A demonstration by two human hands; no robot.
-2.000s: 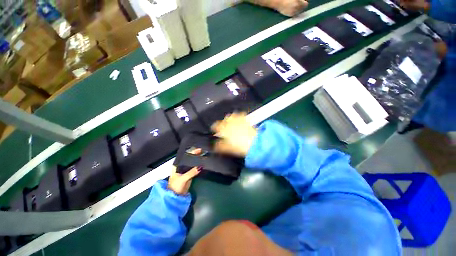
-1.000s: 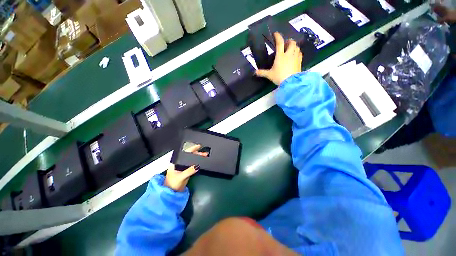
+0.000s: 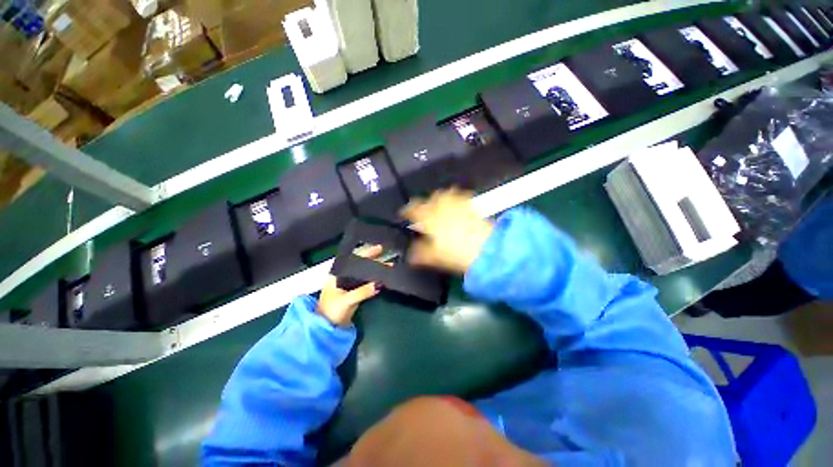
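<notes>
My left hand [image 3: 345, 299] holds a black slotted insert [image 3: 402, 281] over the near edge of the bench; its fingers show through the cut-out slot. My right hand [image 3: 448, 233] is blurred and lies over the insert's upper right part; its fingertips are not clear, so its grip cannot be told. A row of open black gift boxes [image 3: 265, 219] stands on the green conveyor just beyond, with white-and-dark contents. Black lids [image 3: 313, 199] with a tiny pale logo lie beside the bases. White printed cards [image 3: 566, 97] with a dark picture show on boxes farther right.
White slotted inserts [image 3: 671, 208] are stacked at right, beside a clear plastic bag [image 3: 776, 150]. Pale metal rails [image 3: 228, 321] edge the conveyor. A grey bar [image 3: 82, 347] crosses at left. Tall white stacks [image 3: 352, 32] and a single white slotted piece [image 3: 290, 105] stand beyond. A blue stool [image 3: 772, 397] is lower right.
My right hand has come back from the boxes at upper right to the insert in my left hand. The insert is tilted more. The view has shifted.
</notes>
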